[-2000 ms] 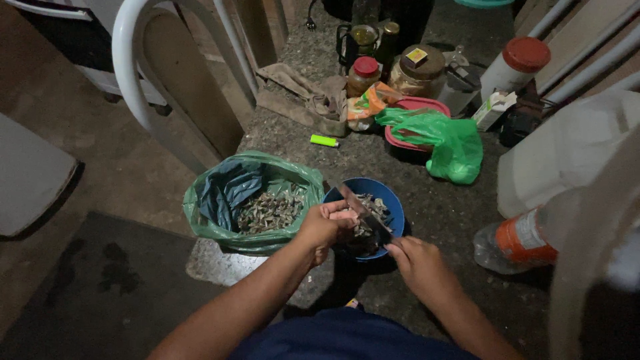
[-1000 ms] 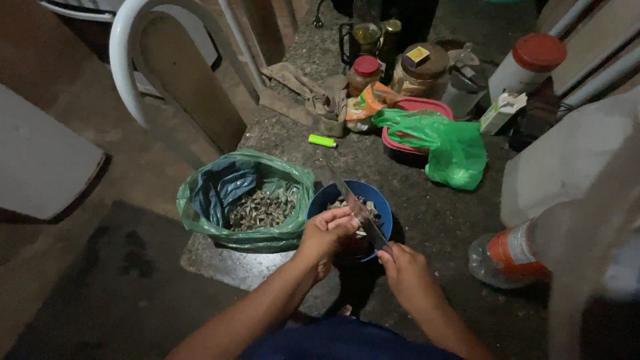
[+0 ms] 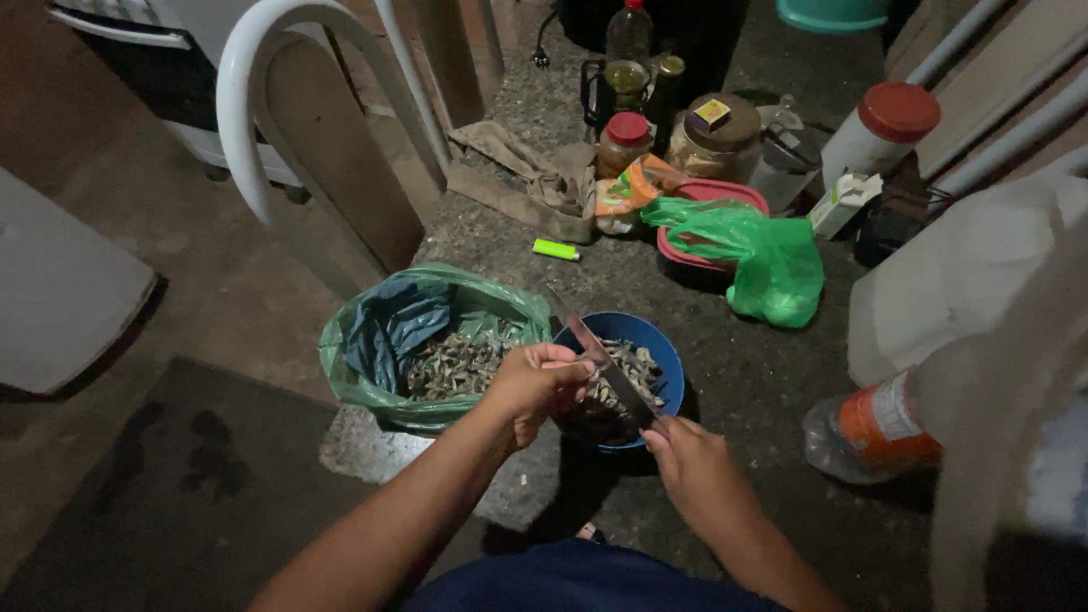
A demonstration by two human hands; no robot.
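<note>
In my right hand (image 3: 687, 459) is the handle of a knife (image 3: 619, 382), whose long metal blade slants up and left over a blue bowl (image 3: 671, 357). My left hand (image 3: 544, 387) is at the bowl's left side, fingertips pinched beside the blade; a small piece seems to be between them, too small to name. Small greyish pieces, perhaps small dried fish, lie in the bowl (image 3: 633, 361). To the left stands an open green plastic bag (image 3: 340, 357) with more such pieces (image 3: 455, 361) and a dark bluish plastic fold inside.
Behind lie a green lighter (image 3: 556, 249), a beige cloth (image 3: 518, 183) and a green plastic bag (image 3: 778, 263) over a pink-rimmed container (image 3: 739, 191). Jars (image 3: 627, 136) stand farther back. On the right are a large whitish jug (image 3: 935, 272) and a plastic bottle (image 3: 875, 425). A chair (image 3: 242, 110) is at left.
Both hands stay over the bowl with the knife between them. The left hand's fingers have closed up closer to the blade since the earliest frame. The view shifts slightly.
</note>
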